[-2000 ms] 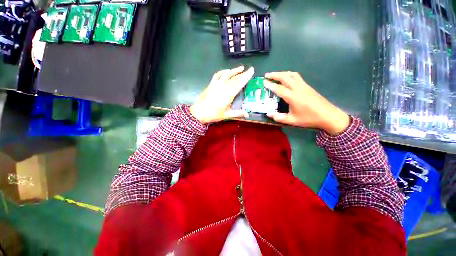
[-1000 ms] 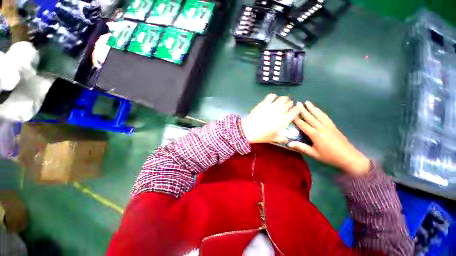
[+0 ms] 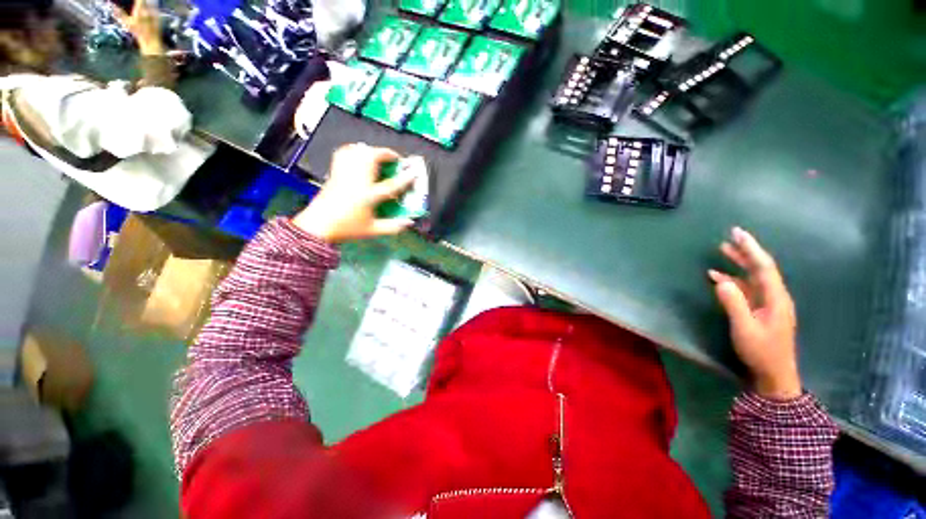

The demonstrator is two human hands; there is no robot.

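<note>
My left hand holds a green circuit board between thumb and fingers, over the near right corner of the black foam stack. More green circuit boards lie in rows on the stack behind it. My right hand is empty, fingers apart, over the bench near its front edge. A black plastic frame with small pale squares lies mid-bench, between my two hands and farther back.
Several more black frames are piled behind. Clear blister trays stand at the far right. Another person's pale sleeve and a tangled heap of parts are at upper left. A cardboard box and a pale pocketed tray are below the bench edge.
My hands have moved apart. The left has carried the board left to the foam stack; the right has let go and moved right. The view has turned left, showing more boards and the neighbouring person.
</note>
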